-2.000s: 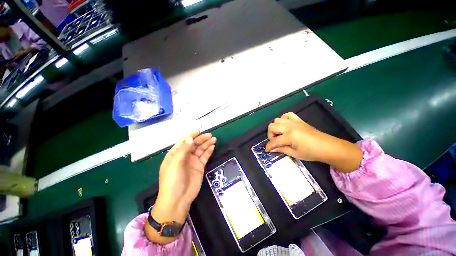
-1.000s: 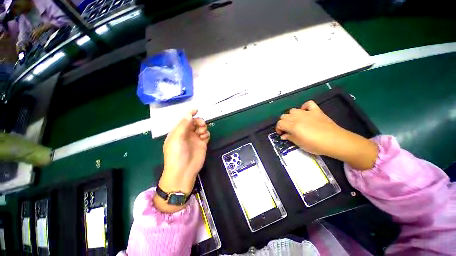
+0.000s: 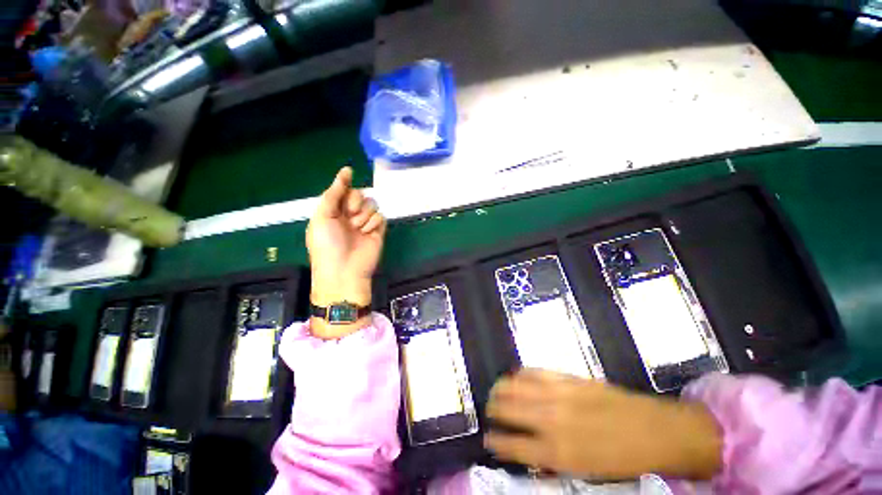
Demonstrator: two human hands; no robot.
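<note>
Three open phone bodies lie in pockets of a black tray (image 3: 720, 227): a left one (image 3: 435, 363), a middle one (image 3: 551, 319) and a right one (image 3: 660, 309), camera ends up. My left hand (image 3: 345, 237) is raised above the tray's left end, palm showing, fingers loosely bent, with nothing visible in it. My right hand (image 3: 580, 425) is blurred and hangs over the lower end of the middle phone, hiding it; whether it holds anything cannot be told.
A blue bin (image 3: 440, 121) with a clear plastic bag stands on a pale board (image 3: 600, 106), with tweezers (image 3: 530, 161) beside it. More phones (image 3: 253, 363) lie in a tray at left. A yellow-green wrapped post (image 3: 92, 198) is at upper left, a blue sleeve (image 3: 58, 459) at lower left.
My right hand has left the right phone's camera end and moved down and left over the middle phone. My left hand stays raised. The view has turned left, showing more of the left side.
</note>
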